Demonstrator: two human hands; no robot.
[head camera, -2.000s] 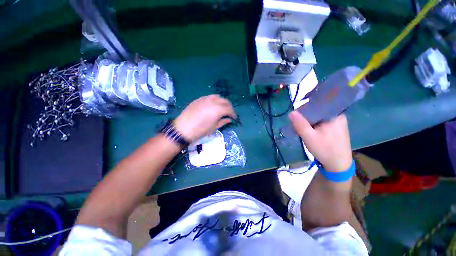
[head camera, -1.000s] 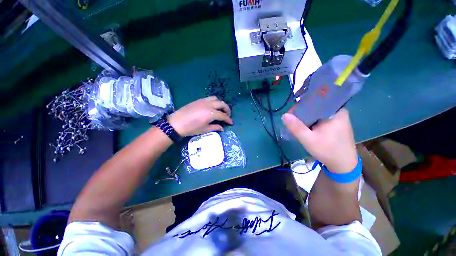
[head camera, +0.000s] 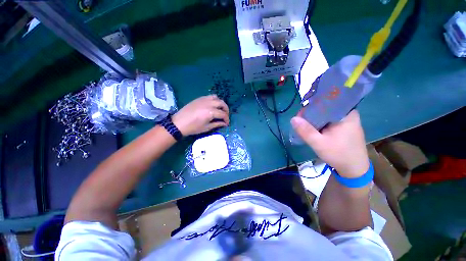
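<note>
A white housing (head camera: 211, 153) lies on crinkly clear film (head camera: 239, 153) near the bench's front edge. A wire lead (head camera: 177, 178) runs from its left side. My left hand (head camera: 205, 115) rests just above the housing, palm down, fingers curled at the edge of the small dark specks (head camera: 225, 87); whether it holds any is hidden. My right hand (head camera: 334, 140) is closed around the grey electric screwdriver (head camera: 334, 94), which has a yellow hanger (head camera: 377, 42) at its top end. The screwdriver's tip is blurred; it is off to the right of the housing.
A white FUMA screw feeder (head camera: 276, 66) stands at the back, with black cables in front. Bagged housings (head camera: 134, 98) and a heap of wire leads (head camera: 71, 122) lie left, by dark trays (head camera: 20, 168). A metal upright (head camera: 76, 35) crosses the upper left. More bagged parts (head camera: 456, 33) sit far right.
The view has shifted, so the feeder sits further left in the picture. My left hand has moved slightly left over the specks. My right hand still holds the screwdriver.
</note>
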